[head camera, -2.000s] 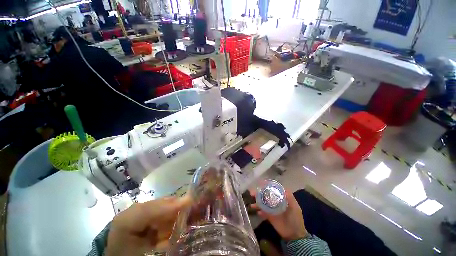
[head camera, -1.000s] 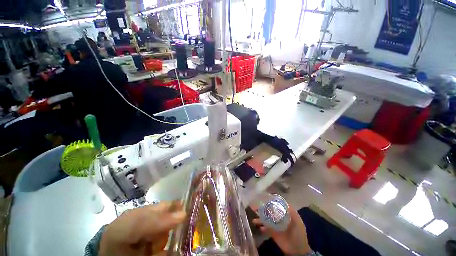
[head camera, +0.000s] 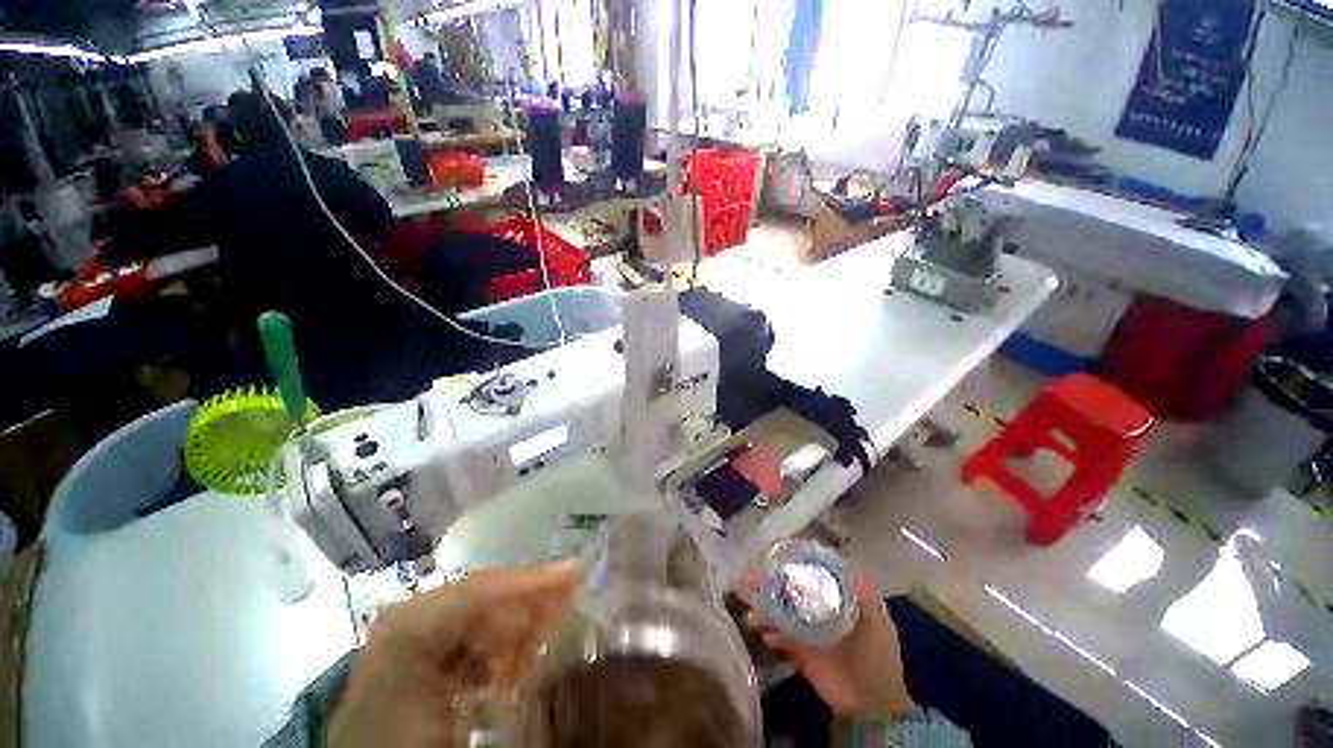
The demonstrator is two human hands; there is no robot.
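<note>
A clear drinking bottle (head camera: 651, 643) is very close to the camera at the bottom middle, blurred and cut off by the lower edge, with brownish contents. My left hand (head camera: 453, 650) holds it from its left side. My right hand (head camera: 855, 658) holds the round silvery bottle lid (head camera: 807, 592), apart from the bottle and to its right. Behind the bottle, the white sewing machine (head camera: 483, 424) stands on the white table (head camera: 161, 628), its small screen lit. The bottle hides part of the table in front of the machine.
A lime-green fan (head camera: 241, 439) and a green rod (head camera: 281, 365) stand at the machine's left end. An open tool tray (head camera: 760, 465) is at the table's right. A pale blue tub (head camera: 110, 468) is behind left. A red stool (head camera: 1064, 446) stands on the floor right. A dark-clothed person sits beyond.
The bottle has changed its tilt, and its amber-lit side no longer shows. My left hand still holds it and my right hand still holds the lid. The view has shifted slightly.
</note>
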